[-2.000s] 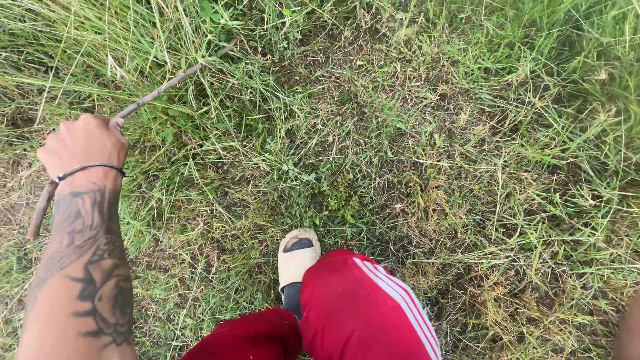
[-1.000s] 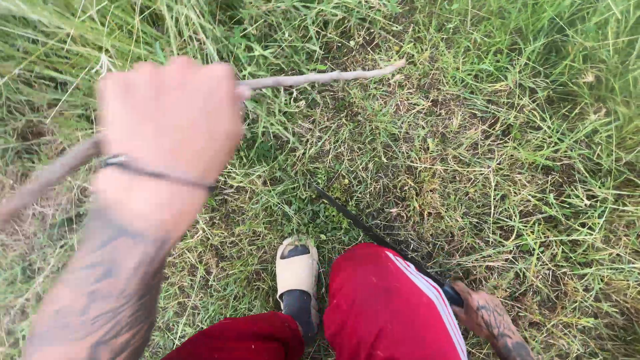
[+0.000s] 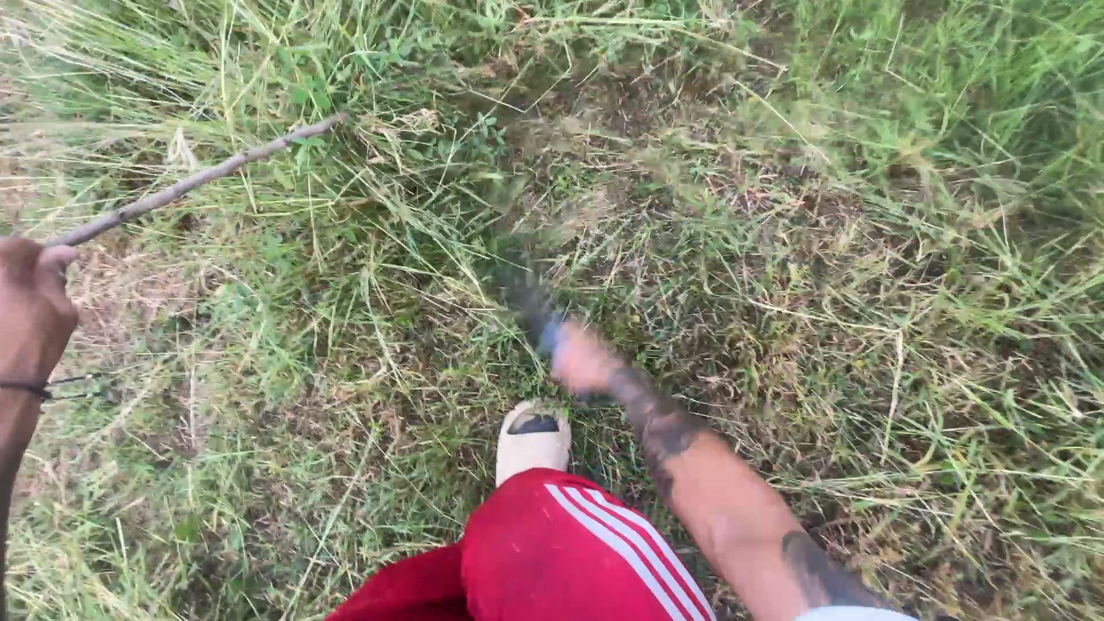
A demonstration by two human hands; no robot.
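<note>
My left hand (image 3: pixel 33 302), with a dark cord round its wrist, is closed round a wooden stick (image 3: pixel 194 179) at the left edge. The stick points up and right over tall grass (image 3: pixel 285 60). Near the middle, my right hand (image 3: pixel 585 355) grips the handle of a long-bladed tool, blurred by motion. Its dark blade (image 3: pixel 524 289) points up and left, low over the grass; its exact shape and tip cannot be made out.
Just below my right hand is my foot in a beige slide sandal (image 3: pixel 533 438), under red trousers (image 3: pixel 552 552) with white stripes. Short, partly dry grass (image 3: pixel 828 345) covers the ground; taller green grass (image 3: pixel 1018 103) stands at the upper right.
Since one second ago, my left hand has moved left with the stick. My right hand, out of view or barely in view two seconds ago, has swung from the lower right towards the middle with the bladed tool.
</note>
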